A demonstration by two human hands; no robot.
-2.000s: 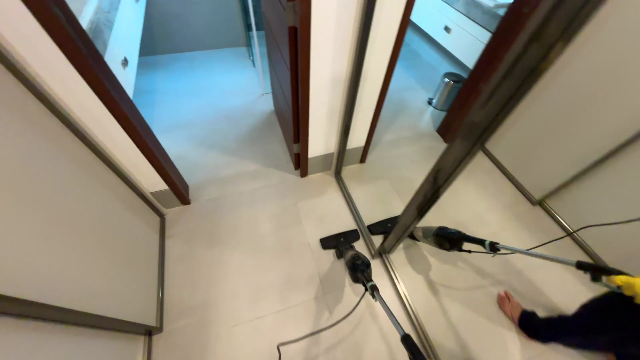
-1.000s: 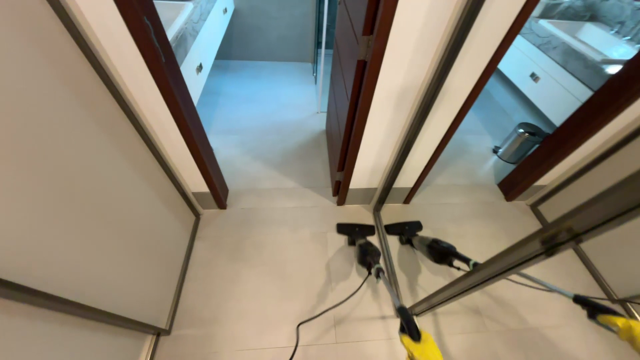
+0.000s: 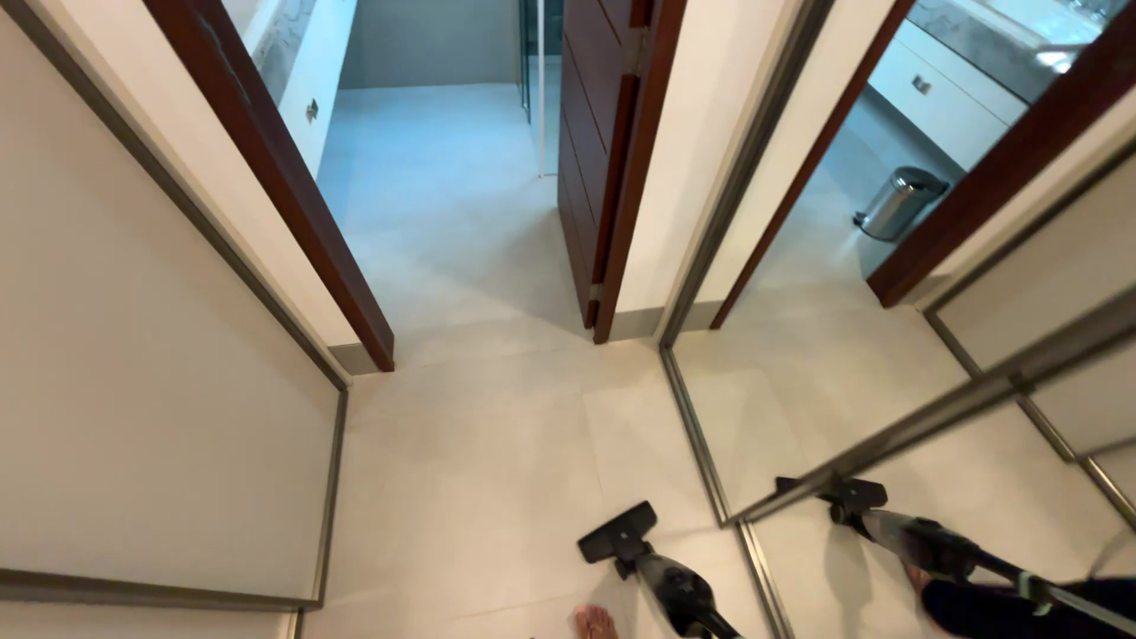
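A black and grey stick vacuum cleaner (image 3: 679, 590) comes in from the bottom edge, right of centre. Its flat black floor nozzle (image 3: 619, 532) rests slantwise on the pale tiled floor, a little left of the mirror's bottom track. Neither of my hands is in the picture, so what holds the vacuum's upper end is out of view. One bare foot (image 3: 595, 621) stands just left of the vacuum body. In the mirrored sliding door at right, the reflection shows the vacuum (image 3: 923, 541), its pole and part of a dark-clothed leg.
Mirrored sliding doors with metal frames and a floor track (image 3: 697, 435) run along the right. A white panel door (image 3: 169, 373) lines the left. Ahead, a dark wooden door (image 3: 590, 151) stands ajar at a bathroom doorway, with a white vanity (image 3: 311, 98) inside. The mirror reflects a metal pedal bin (image 3: 898, 204).
The vacuum nozzle has moved back from near the doorway and turned slantwise. The yellow-gloved hand seen on the handle one second ago has left the view. A bare foot has come in at the bottom.
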